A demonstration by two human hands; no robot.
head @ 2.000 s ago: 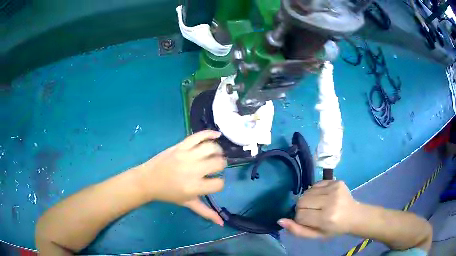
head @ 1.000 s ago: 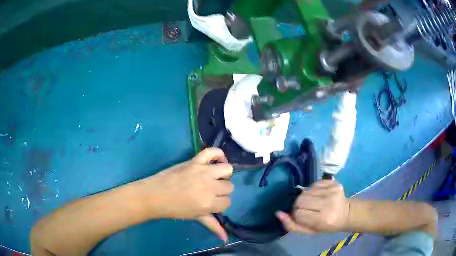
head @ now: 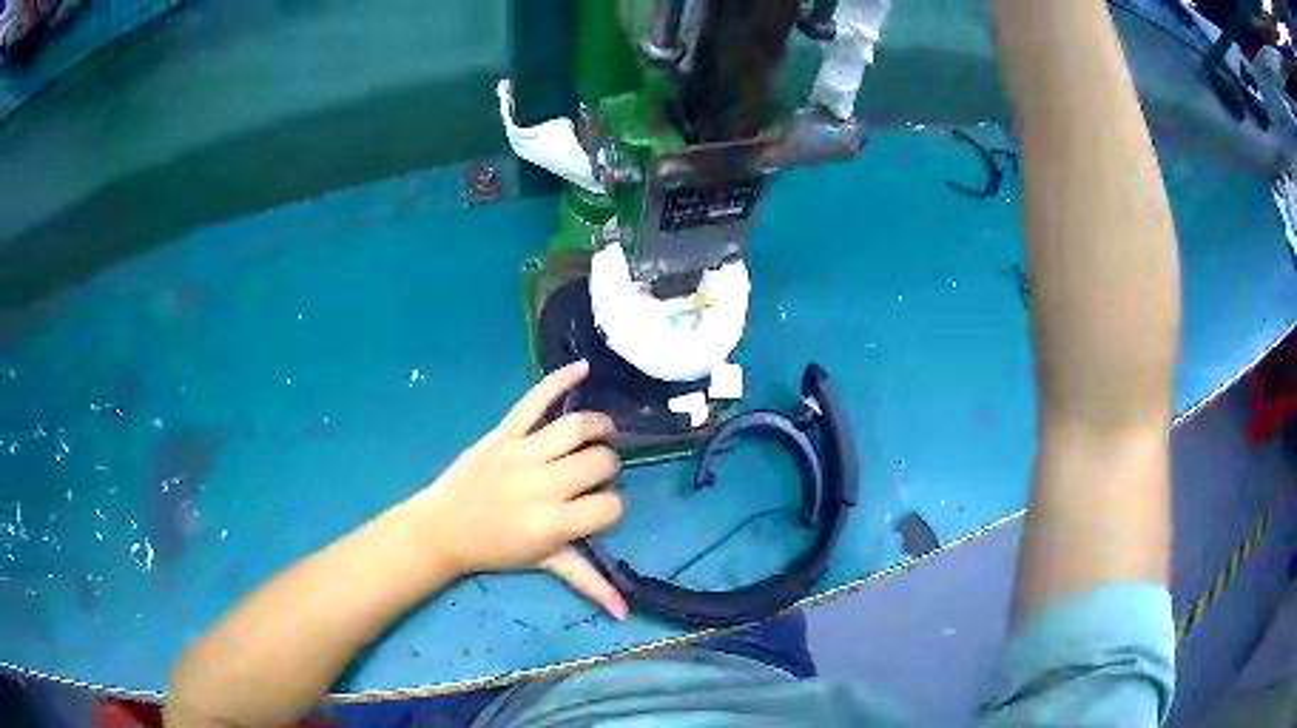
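The black headband [head: 733, 600] lies in an open arc on the bench, its right end curving up. A thin black C-shaped yoke [head: 775, 425] sits inside that right end, and a fine black wire crosses the opening. My left hand [head: 534, 491] grips the headband's left end beside the press base; the fingers hide that end. My right forearm reaches up past the top edge, and my right hand is out of the picture. The press ram with its nameplate [head: 697, 213] stands over the white wrapped round fixture [head: 623, 330]. The white-wrapped lever [head: 851, 57] is raised behind the ram.
The dark press base with green edge [head: 576, 324] sits on the blue-green bench [head: 285, 384]. A white-wrapped side piece [head: 548, 147] is left of the press. Loose thin black hooks [head: 979, 168] lie at the back right, partly hidden by my forearm.
My right hand has left the headband's right side and gone up out of view. The lever has swung from beside the headband to the top. My left hand stays on the headband.
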